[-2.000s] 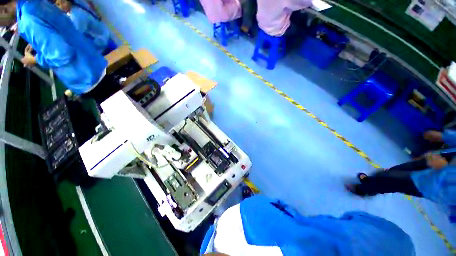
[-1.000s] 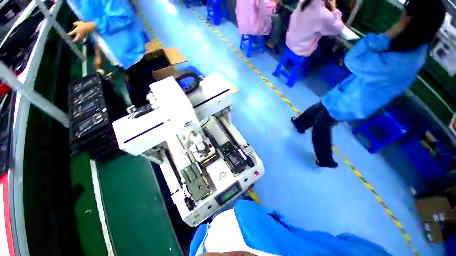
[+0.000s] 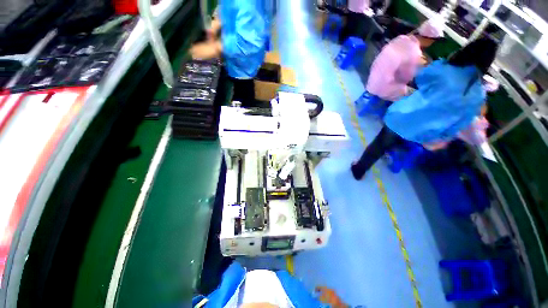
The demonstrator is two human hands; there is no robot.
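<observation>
The white benchtop machine stands in front of me, with its metal head and cables above the two beds. The left fixture looks greenish and holds a flat part. The right fixture is darker, with a dark flat part on it. The small control panel is on the front edge. My right hand is small and blurred at the bottom edge, away from the machine; whether it holds anything is unclear. My left hand is out of the picture; only blue sleeve shows on that side.
Stacked black trays stand on the green conveyor belt at left. A white and red shelf is above it. A person in blue is behind the trays by a cardboard box. Another person in blue is in the aisle.
My view has turned left, so the machine now appears upright and central. My right hand has come into the picture at the bottom. The aisle person has moved further up the aisle.
</observation>
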